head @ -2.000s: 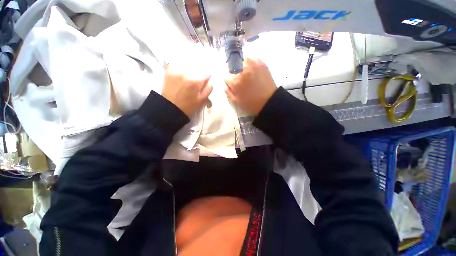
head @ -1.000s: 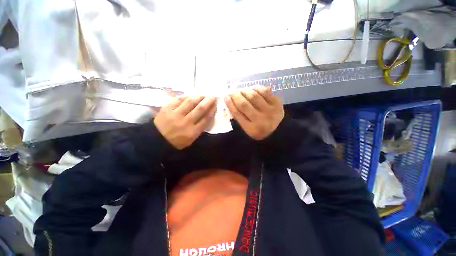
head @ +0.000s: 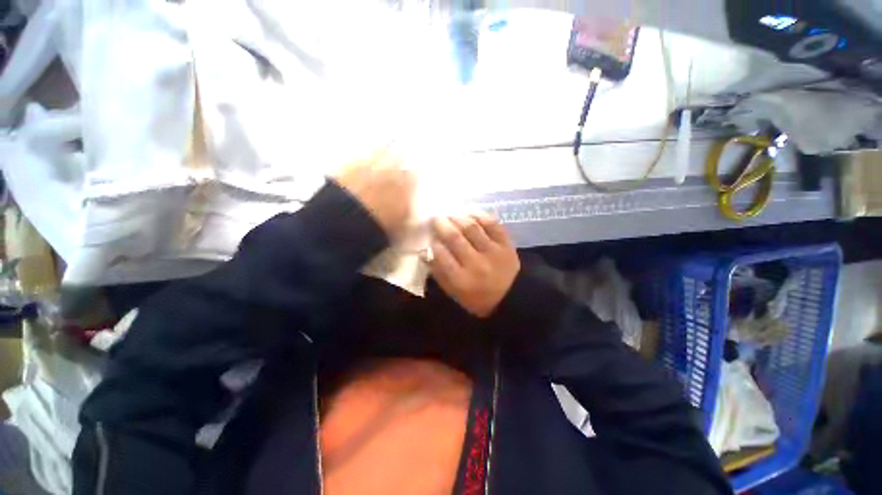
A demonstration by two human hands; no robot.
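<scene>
A large off-white cloth [head: 135, 116] covers the left of the table, washed out by glare towards the middle. A small pale flap of cloth [head: 404, 270] hangs over the table's front edge between the hands. My right hand [head: 474, 259] pinches the flap's right edge with bent fingers. My left hand [head: 382, 193] lies on the cloth just left of it and higher, blurred and partly lost in glare; its fingertips are hidden. The machine's needle area is washed out behind the hands.
The dark machine panel [head: 808, 39] is at upper right. A phone [head: 602, 43] with a cable lies on the table. Yellow-handled scissors [head: 743, 178] rest near the ruler-marked front edge [head: 619, 215]. A blue crate [head: 820, 358] with scraps stands below right.
From bent over the machine, both hands came back to the table's front edge with the cloth. Since then my left hand moved up onto the cloth, and my right hand moved slightly down and left.
</scene>
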